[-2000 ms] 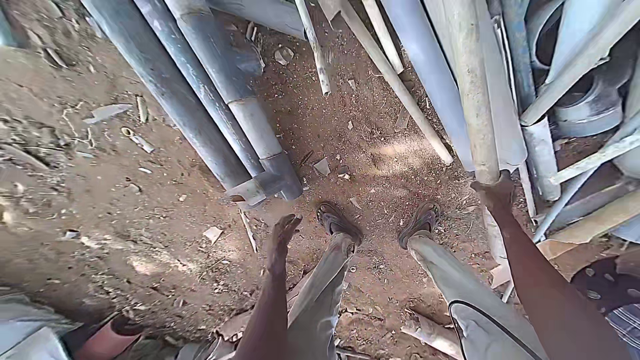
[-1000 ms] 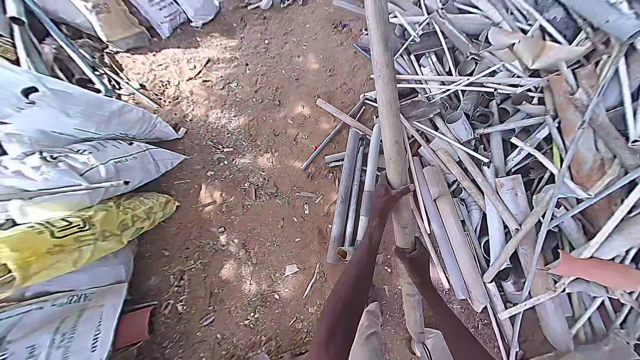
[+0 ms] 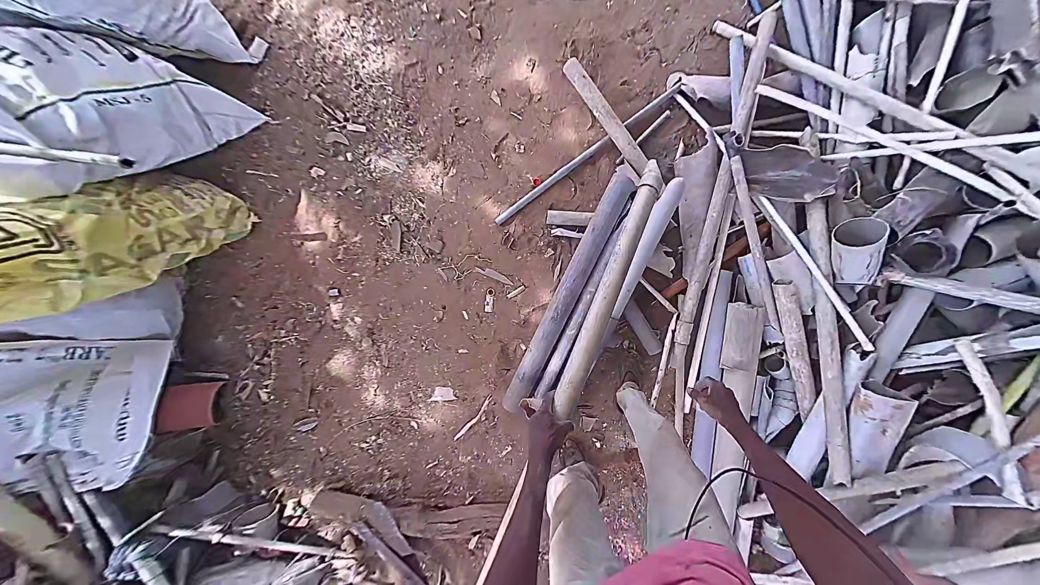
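My left hand [image 3: 546,426] is low in the centre, its fingers curled at the near end of a tan pipe [image 3: 608,296]. A pale strip runs beside that forearm; whether the hand grips it or the pipe is unclear. The tan pipe lies lengthwise with a thick grey pipe [image 3: 565,296], a thinner dark pipe [image 3: 578,321] and a pale pipe [image 3: 650,244]. To the right, my right hand [image 3: 717,402] hovers by the scrap pile, fingers loosely bent, with nothing visible in it. Beneath it are a bluish pipe [image 3: 712,366] and a wider beige pipe [image 3: 741,337].
Scrap pipes and broken plastic pieces [image 3: 861,244] fill the right side. White sacks [image 3: 162,106] and a yellow sack [image 3: 122,244] line the left, near a reddish pipe piece [image 3: 188,406]. A thin grey pipe [image 3: 569,171] lies across the dirt. More scrap [image 3: 260,520] lies at lower left.
Both hands gripped a long tan pipe one second ago; now they are apart, and a tan pipe lies among the grey ones. My right hand has let go of it.
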